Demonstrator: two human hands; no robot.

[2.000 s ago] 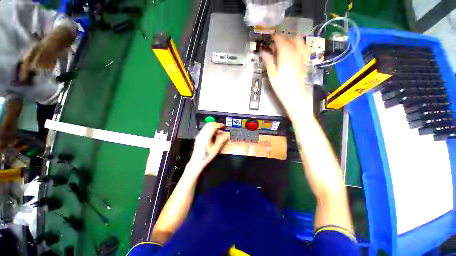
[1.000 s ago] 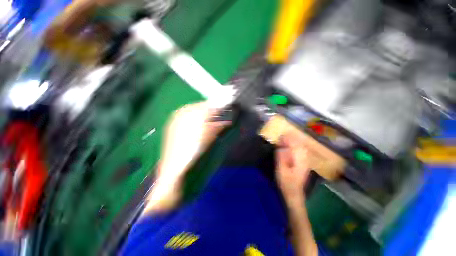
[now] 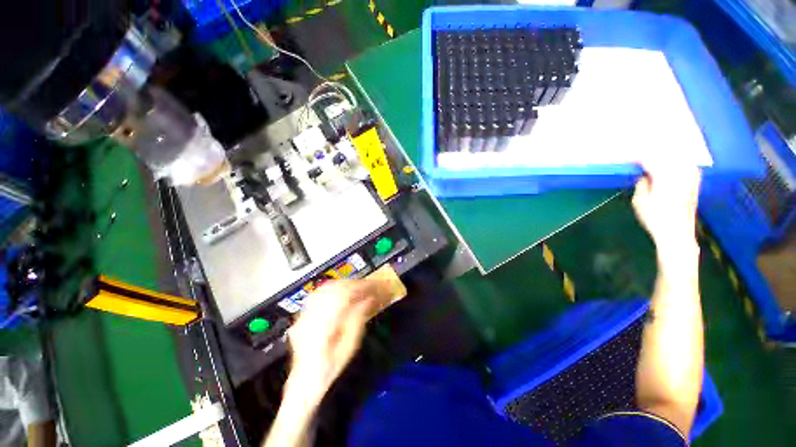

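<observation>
My left hand (image 3: 327, 323) is over the cardboard strip (image 3: 385, 288) at the press's front panel; its fingers are blurred and I cannot tell if it holds anything. My right hand (image 3: 668, 202) is at the near rim of the blue tray (image 3: 541, 182), fingertips at the edge; whether it grips the rim is unclear. Rows of small black parts (image 3: 497, 83) stand in the tray's left part, beside a white liner sheet (image 3: 602, 113). The base plate (image 3: 236, 271) carries a slotted clamp rail (image 3: 287, 237) and the fixture. Green buttons (image 3: 259, 325) sit at both panel ends.
The press head (image 3: 179, 144), tip wrapped in clear plastic, is above the plate's left rear. Yellow light curtain bars (image 3: 147, 300) flank the plate. A lower blue crate (image 3: 567, 349) with dark parts is beside my lap. A green conveyor belt (image 3: 113, 358) runs at left.
The view has swung right, bringing the whole tray into sight. My right hand has moved from near the cardboard strip out to the tray's rim. My left hand has moved from beside the belt to the front panel.
</observation>
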